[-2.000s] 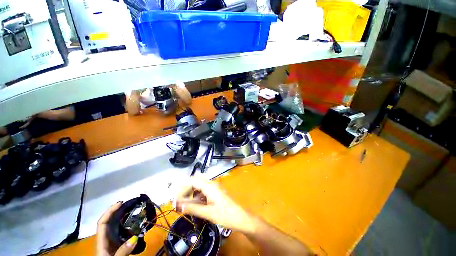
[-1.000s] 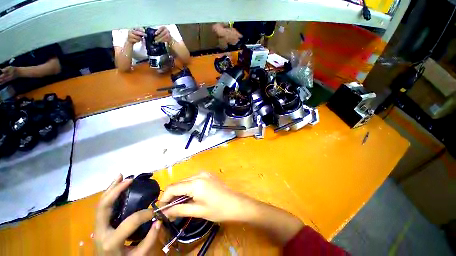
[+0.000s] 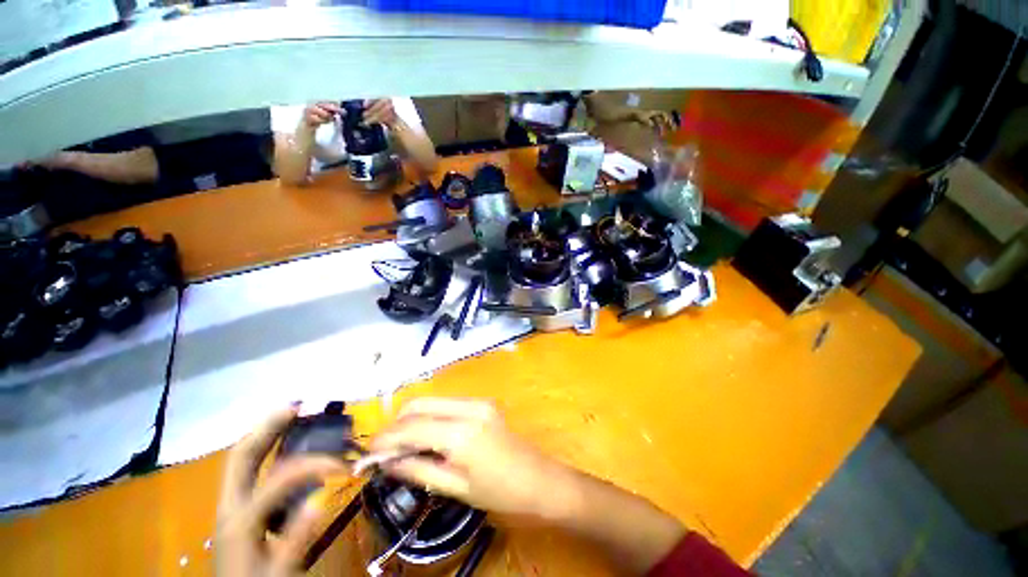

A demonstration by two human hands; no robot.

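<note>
My left hand [image 3: 265, 490] is blurred around the black camera head [image 3: 319, 434] at the lower left and holds it. My right hand [image 3: 457, 451] is just right of it, fingers closed on a slim white tool [image 3: 378, 460] that points left at the head. The round black camera base [image 3: 423, 524] stands on the orange bench below my right hand, its open side up. Wire leads run from it, one ending in a small white plug [image 3: 375, 567]. A dark antenna [image 3: 476, 555] sticks out at its lower right. The fingertips' exact contact is blurred.
Partly built units [image 3: 547, 271] cluster at the back centre. Black head assemblies [image 3: 79, 287] lie on the white sheet [image 3: 259, 338] at left. A black box-like part [image 3: 780, 265] is at the right. A person's hands [image 3: 366, 113] hold a unit opposite. A shelf [image 3: 451, 62] crosses above.
The view tilted down from the shelf, then slightly back up. The head was turned from its open side to its shell. The white tool has come into view in my right hand.
</note>
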